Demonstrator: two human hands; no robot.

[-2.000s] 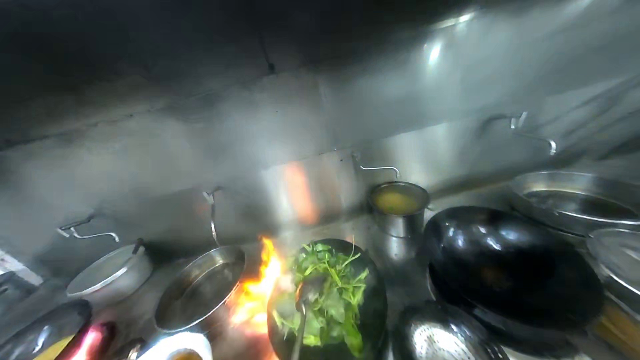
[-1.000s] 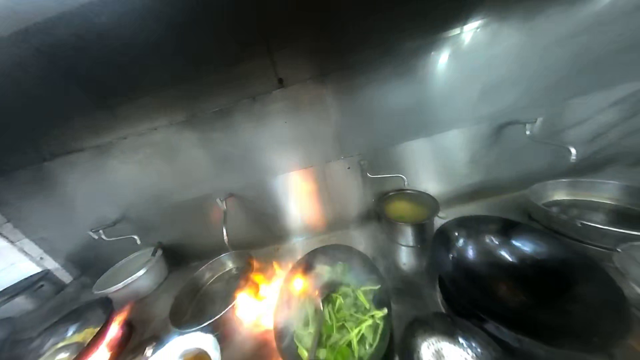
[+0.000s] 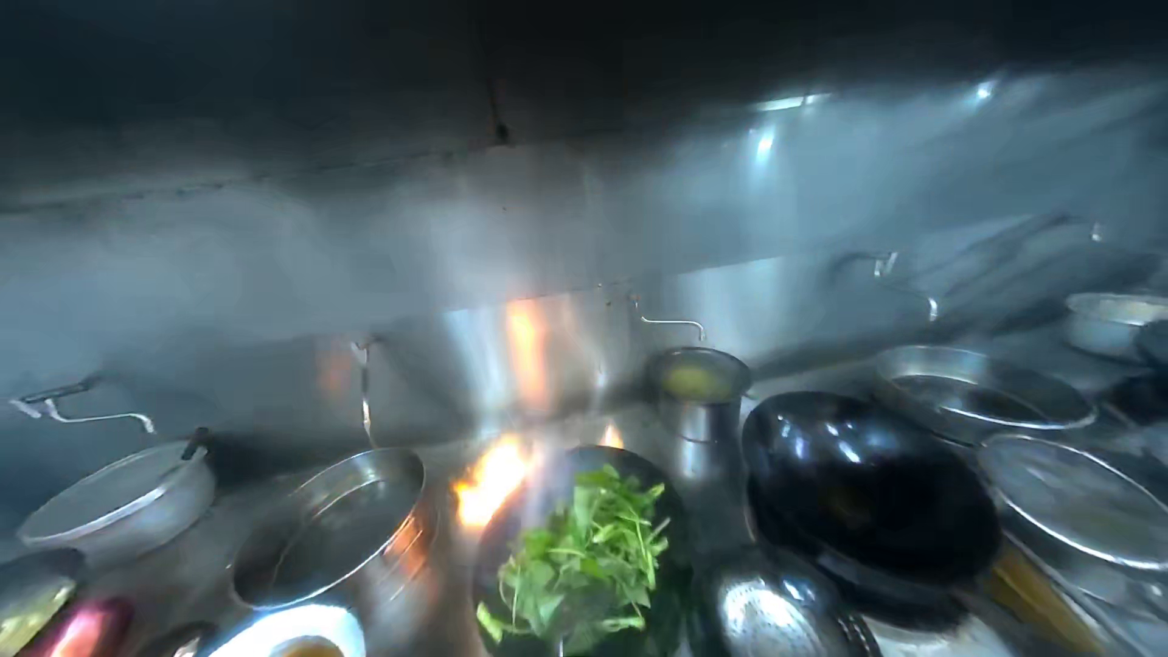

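Neither of my hands shows in the head view. At the bottom centre, leafy greens with green stems (image 3: 584,557) lie heaped in a dark wok (image 3: 671,511), whose lower part is cut off by the frame. Flames (image 3: 493,479) rise beside the wok's left rim, and a smaller tip of flame shows behind it. Right of this wok, a perforated metal ladle or strainer (image 3: 771,616) catches the light. A second black wok (image 3: 867,484), large and glossy, stands farther right.
A metal pot with yellowish liquid (image 3: 698,383) stands behind the woks. Wide metal pans (image 3: 333,529) flank them, with a pale pot (image 3: 119,502) at far left. A white bowl (image 3: 297,630) sits at the bottom edge. Several wall faucets (image 3: 671,321) reach over the range.
The heap of greens in the wok has shifted and now stands higher toward the wok's back. The flames left of the wok are smaller than one second ago.
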